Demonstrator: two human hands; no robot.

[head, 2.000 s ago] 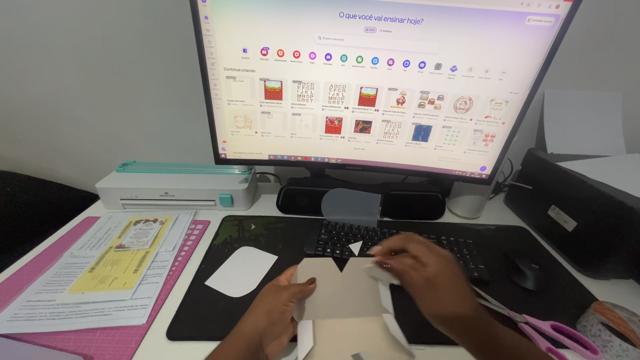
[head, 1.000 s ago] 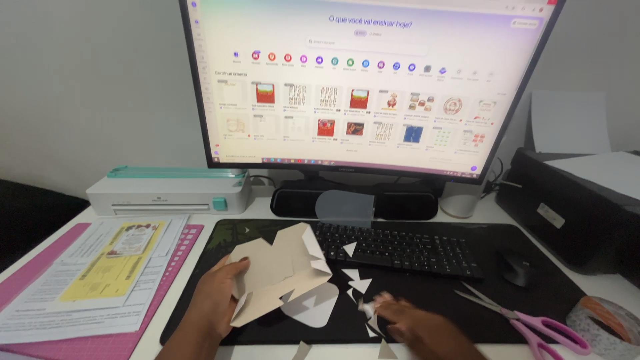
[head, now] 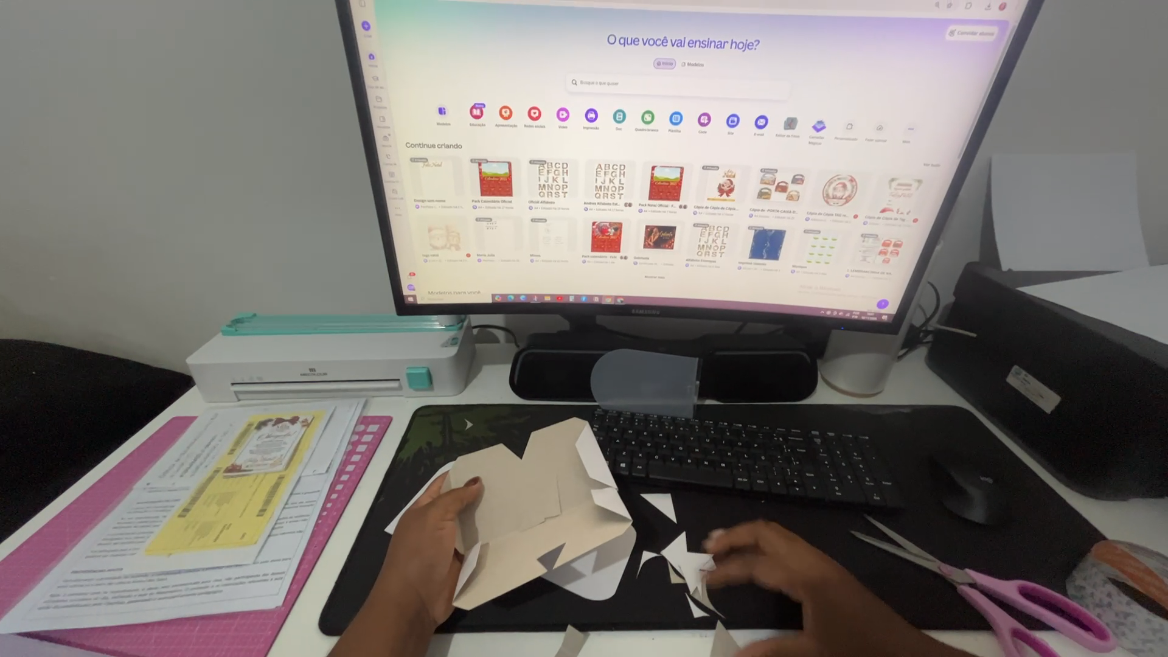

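My left hand (head: 427,538) holds a folded cream paper piece (head: 538,493) by its left edge, thumb on top. The piece has a V-shaped notch in its top edge and white folded flaps at the right. Partly under it lies a white paper piece with rounded corners (head: 602,566). At the right, my right hand (head: 766,561) touches a small pile of white paper scraps (head: 686,558) on the black desk mat; whether its fingers grip a scrap cannot be told.
Scissors with pink handles (head: 981,584) lie open on the mat's right, near a roll of tape (head: 1127,584). Behind are a keyboard (head: 739,456), mouse (head: 972,488), soundbar (head: 748,374) and monitor (head: 639,310). Left are papers (head: 100,566) on a pink cutting mat (head: 365,447), a laminator (head: 328,365); right, a black printer (head: 1049,383).
The cream piece, earlier between both hands, is now in my left hand alone. My right hand has moved down to the mat, where the scraps now lie more closely together than one second ago.
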